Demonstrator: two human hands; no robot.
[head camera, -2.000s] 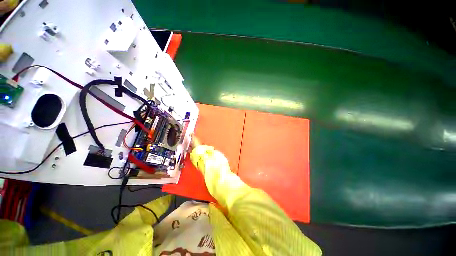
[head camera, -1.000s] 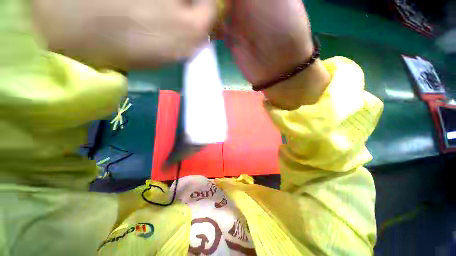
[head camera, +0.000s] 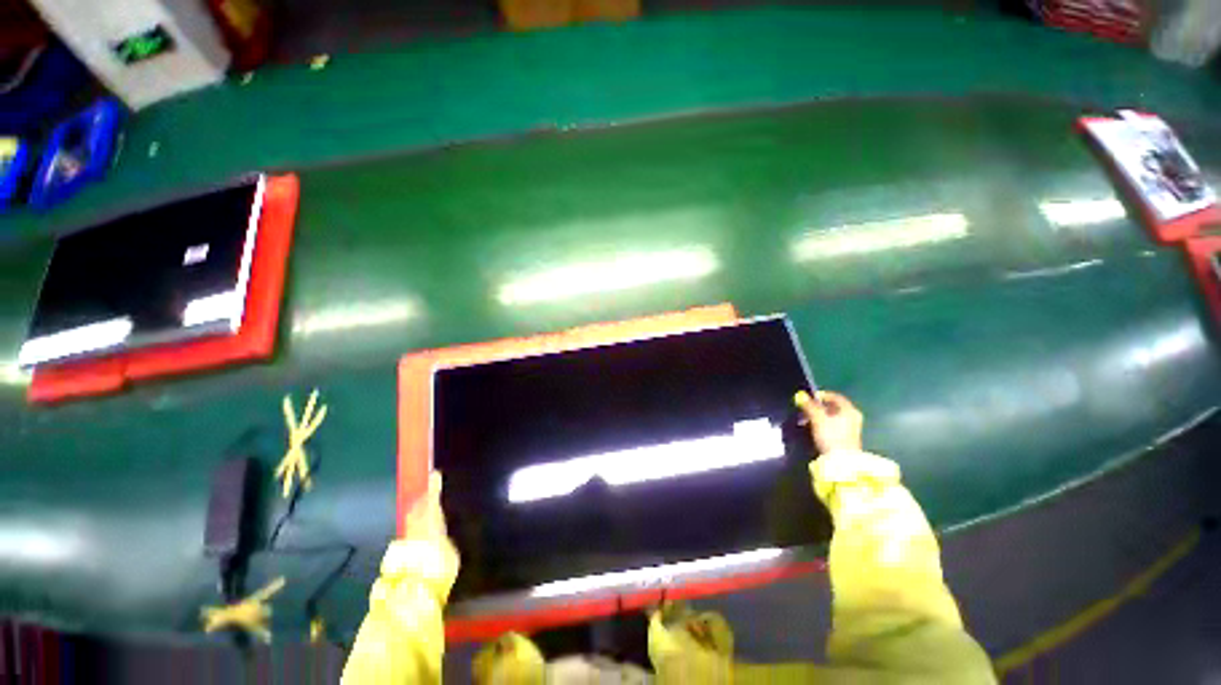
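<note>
A screen unit (head camera: 629, 515) lies glossy black face up on a red-orange foam pad (head camera: 418, 402) in front of me. Bright light reflects across it. My left hand (head camera: 429, 513) is on its left edge. My right hand (head camera: 833, 420) is on its right edge, with finger and thumb at the rim. The back of the unit faces down and is hidden. A black power adapter (head camera: 232, 506) lies to the left, with thin black cords and pale yellow tape strips (head camera: 301, 442).
Another screen unit (head camera: 147, 274) lies on a red-orange pad at the left. A unit with its back up (head camera: 1154, 167) is at the far right. The green bench (head camera: 616, 187) runs across. Blue bins (head camera: 76, 151) stand at the upper left.
The unit was tilted with its white back showing, then was raised edge-on between both hands. It now lies screen up on the pad, with a hand at each side.
</note>
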